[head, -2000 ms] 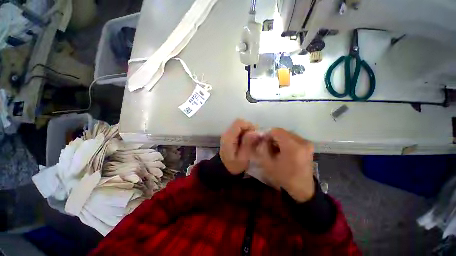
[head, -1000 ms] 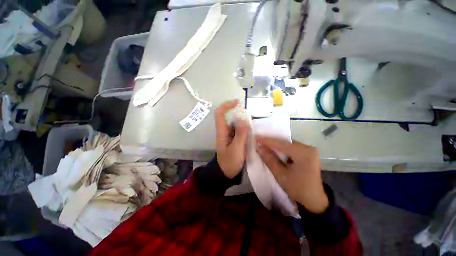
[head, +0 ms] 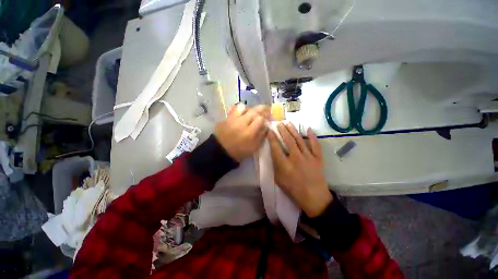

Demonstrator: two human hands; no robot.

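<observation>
A long white-cream cloth strip (head: 266, 180) runs from the lit needle area down over the table edge toward my lap. My left hand (head: 243, 131) presses its upper end just below and left of the orange-yellow guide (head: 277, 112), fingers bent on the cloth. My right hand (head: 299, 166) lies on the strip's right side, fingers toward the guide. The sewing machine head (head: 349, 32) stands above; its needle is hidden. More pale cloth (head: 226, 204) hangs left of the strip, below my left forearm.
Cream strips (head: 158, 82) lie at the table's left, with a cord and a printed ticket (head: 182, 145). Green-handled scissors (head: 356, 109) lie right of the needle area, a small grey piece (head: 346, 149) below them. A bundle of cut pieces (head: 82, 210) fills a bin at lower left.
Both hands have moved up from the table edge to the needle area with the cloth strip. The view has shifted toward the machine head, which now covers more of the frame.
</observation>
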